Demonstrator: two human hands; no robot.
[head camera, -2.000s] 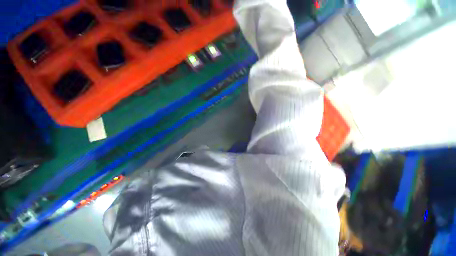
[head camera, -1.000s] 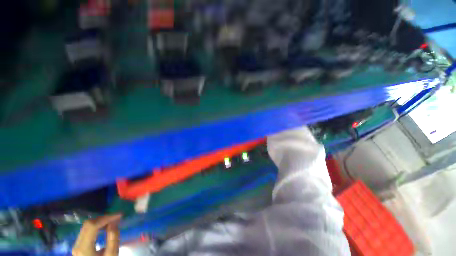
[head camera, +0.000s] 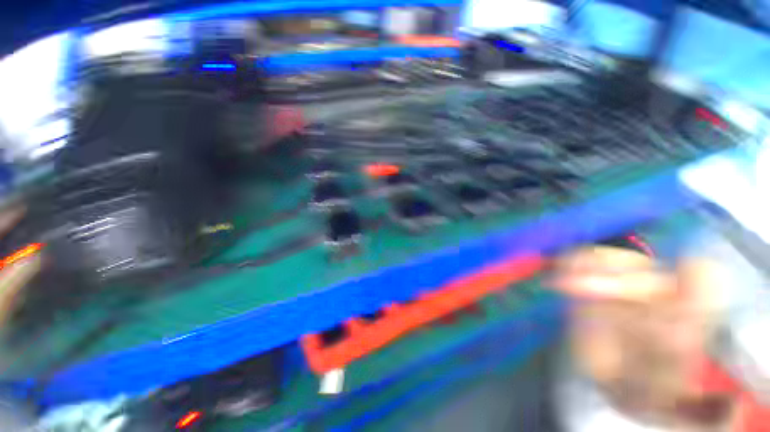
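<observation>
The frame is strongly blurred. My right hand (head camera: 633, 321) is at the lower right, in front of the blue shelf beam; its grip cannot be made out. My left hand (head camera: 15, 283) is cut off by the left edge, beside a black box (head camera: 127, 194); whether it holds anything cannot be told. Small dark watches (head camera: 342, 226) lie in rows on the green mat (head camera: 228, 291) of the upper shelf, with a small orange piece (head camera: 382, 170) among them. Under the beam, an orange-red tray (head camera: 405, 325) with dark watches in its pockets lies on the lower shelf, partly hidden.
The blue shelf beam (head camera: 279, 316) crosses the view between the two shelves. A white label (head camera: 332, 381) is below the tray's near corner. A dark device with a red light (head camera: 189, 418) is on the lower shelf. More racks show behind.
The view has swung up and left, showing more of the upper shelf. My right hand has come out from under the beam. My left hand has gone from the lower left to the left edge.
</observation>
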